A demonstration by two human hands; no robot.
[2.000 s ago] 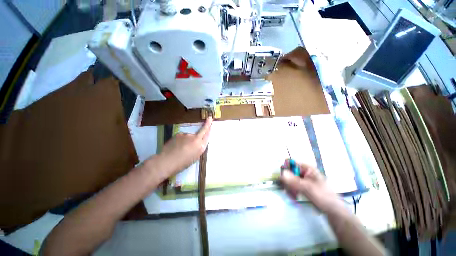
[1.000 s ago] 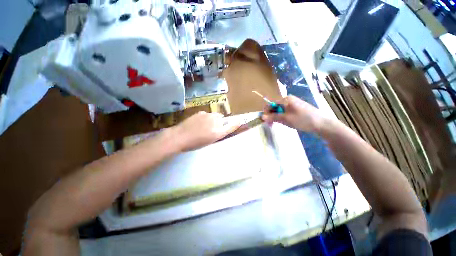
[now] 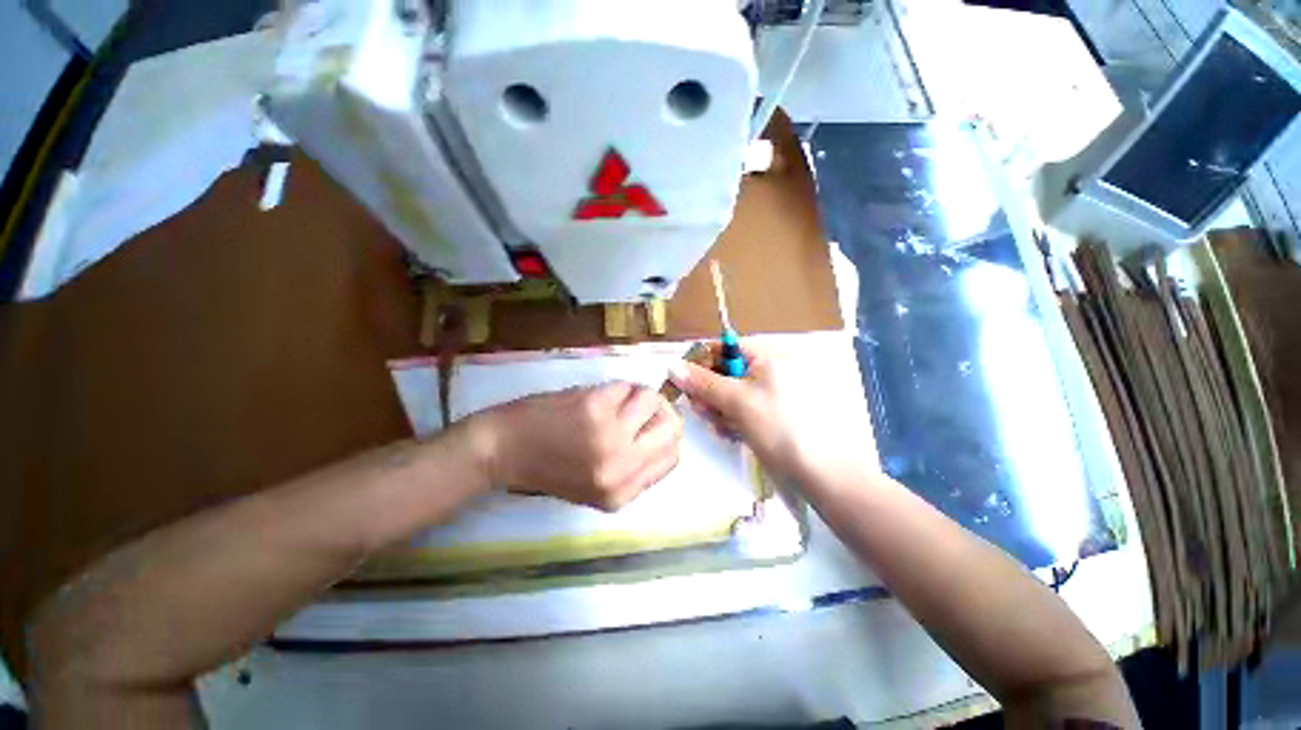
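The brown bag panel (image 3: 778, 271) lies under the white sewing machine head (image 3: 614, 143). The yellow clamp foot (image 3: 628, 318) sits on its front edge. A narrow brown strap (image 3: 447, 382) comes down from the clamp's left side over the white template (image 3: 571, 542) and passes behind my left hand (image 3: 597, 442). My left hand is closed on the strap, its grip partly hidden. The strap's end (image 3: 694, 360) shows between my hands. My right hand (image 3: 739, 392) pinches this end and also holds a teal-handled thin tool (image 3: 732, 354), tip up.
Brown panels (image 3: 186, 385) spread at left. Many loose straps (image 3: 1170, 456) and a pale strip lie at right, below the control screen (image 3: 1199, 136). A shiny dark plate (image 3: 942, 357) lies right of the template. The machine head overhangs just beyond my hands.
The template and panel have shifted left under the machine head. My right hand came in from the right to the strap, and my left hand moved off the clamp. The strap no longer runs straight toward me.
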